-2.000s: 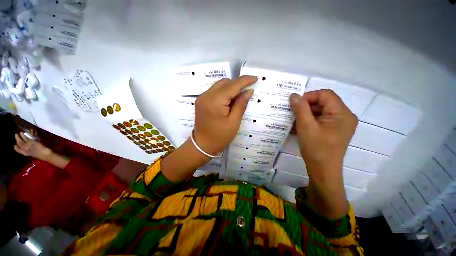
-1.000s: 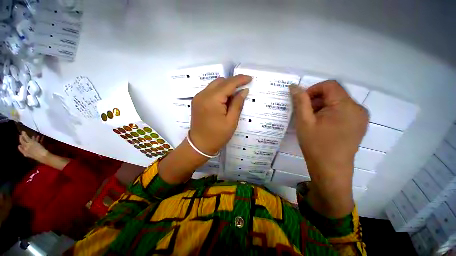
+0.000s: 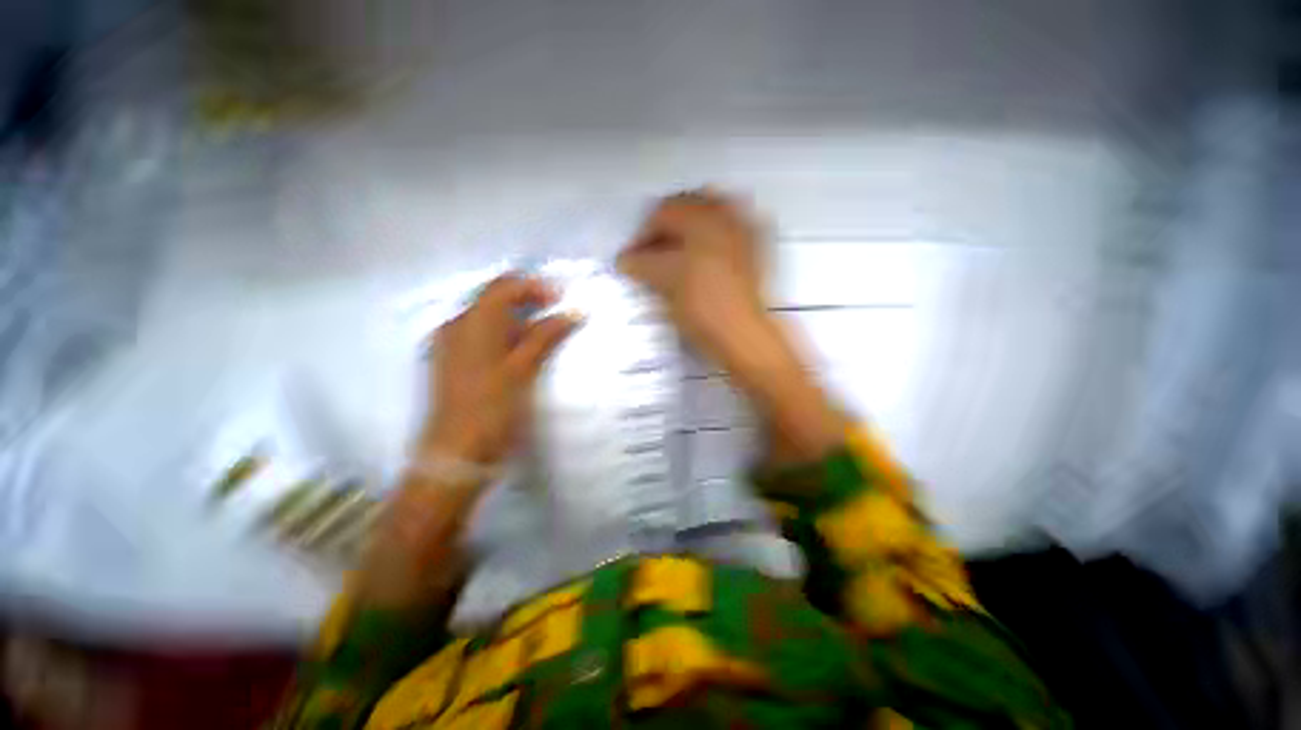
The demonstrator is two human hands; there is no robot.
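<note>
The head view is badly blurred. A column of small white cartons [image 3: 599, 414] runs towards me between my hands, with faint print showing. My left hand [image 3: 485, 364] is at the left of the column's far end, thumb and finger close together. My right hand [image 3: 706, 271] is over the right side of the far end, fingers bent together. Whether either hand holds a label cannot be made out.
Blank white cartons [image 3: 849, 278] lie right of the column with dark seams between them. The seal sticker sheet [image 3: 321, 513] is at lower left. A blurred yellowish thing is at upper left. Blurred white shapes stand at far right. Dark red shows at the lower left edge.
The whole view has shifted and blurred. My right hand has moved left, nearer my left hand. The cartons show further left in the picture.
</note>
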